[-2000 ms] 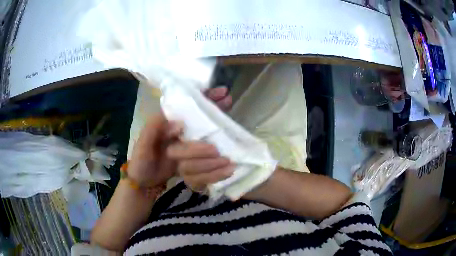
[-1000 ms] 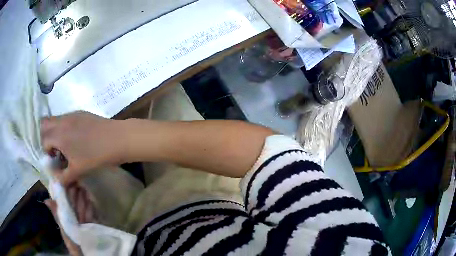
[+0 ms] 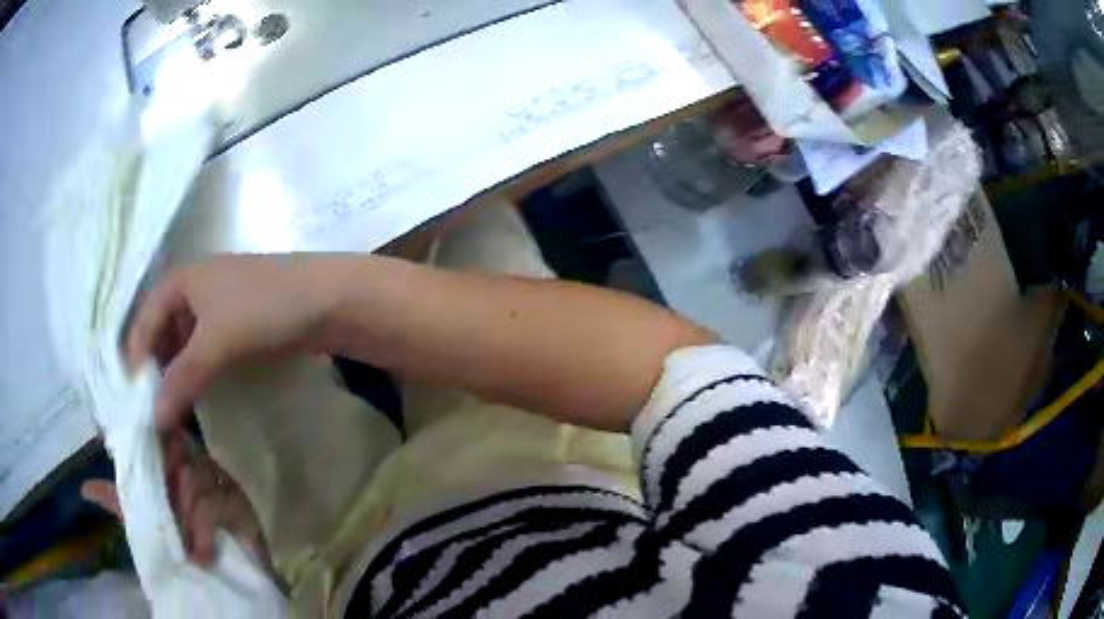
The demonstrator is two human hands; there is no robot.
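Observation:
A long white fabric piece (image 3: 139,484) runs down the left side of the view, from the table over its front edge towards my lap. It is creased and its upper part is blurred. My right hand (image 3: 224,327) reaches across from the right, with bent fingers and thumb at the cloth's right edge. My left hand (image 3: 212,502) is lower, partly hidden by the cloth, with a fingertip showing on its left side and fingers on its right. Part of the machine bed plate (image 3: 351,42) shows at the top left.
The white table (image 3: 472,133) has a wooden front edge. At the right are a box of colourful items (image 3: 835,48), a glass jar (image 3: 854,242), a plastic-wrapped pale bundle (image 3: 835,333), cardboard (image 3: 981,327) and a yellow metal frame (image 3: 1017,429). Pale cloth covers my lap (image 3: 484,466).
The view has swung left from the first frame. Since the second, the cloth's upper part stands out more over the bed plate's corner, and my right hand's fingers have shifted slightly along the cloth.

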